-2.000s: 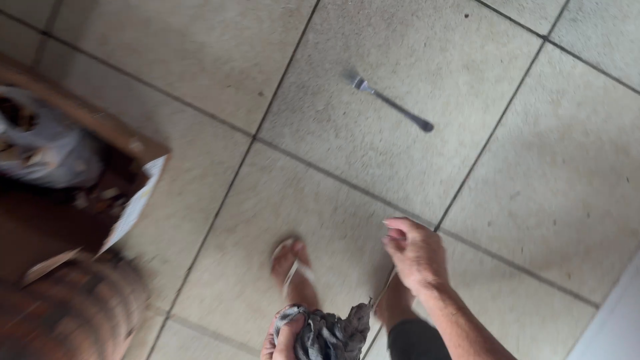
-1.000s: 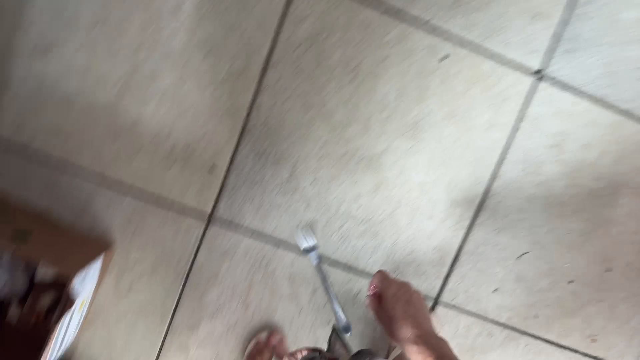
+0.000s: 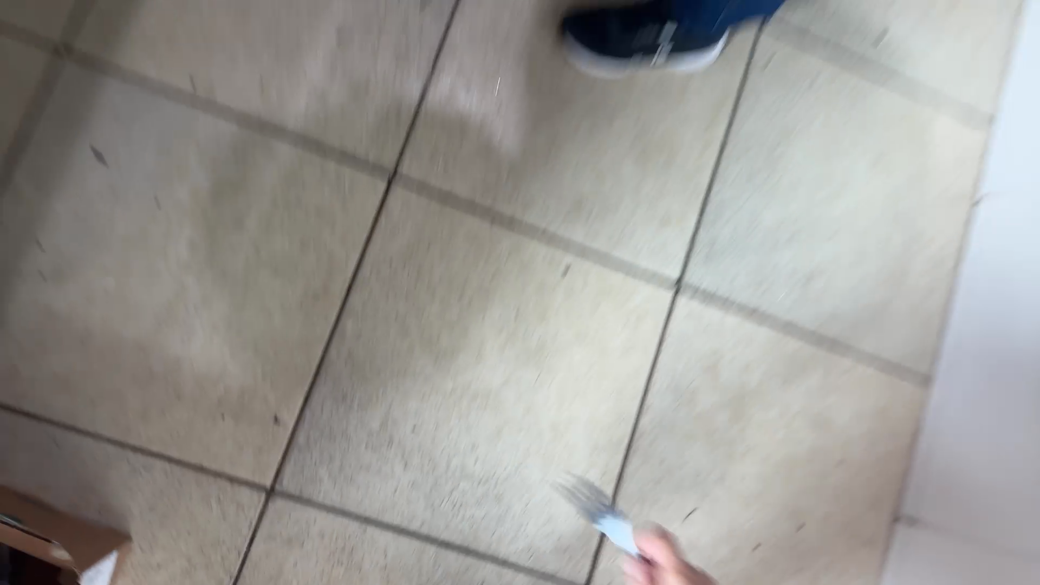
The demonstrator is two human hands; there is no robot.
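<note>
A metal fork [image 3: 605, 516], blurred by motion, is held near its head by my right hand [image 3: 662, 556] at the bottom edge, right of centre. Its tines point up and to the left, above the tiled floor. Only the fingers and part of the hand show, and the fork's handle is hidden. My left hand is outside the view.
A person's foot in a dark shoe with a white sole [image 3: 650, 49] stands at the top, with blue trouser cloth above it. An open cardboard box [image 3: 69, 532] is at the bottom left. A white surface [image 3: 975, 341] runs along the right side. Small dark bits lie on the floor tiles [image 3: 487, 349].
The fork lay on the floor two seconds ago and is now in my right hand. My left hand, with crumpled grey material, has gone out of view. A person's shoe has appeared. The view has shifted.
</note>
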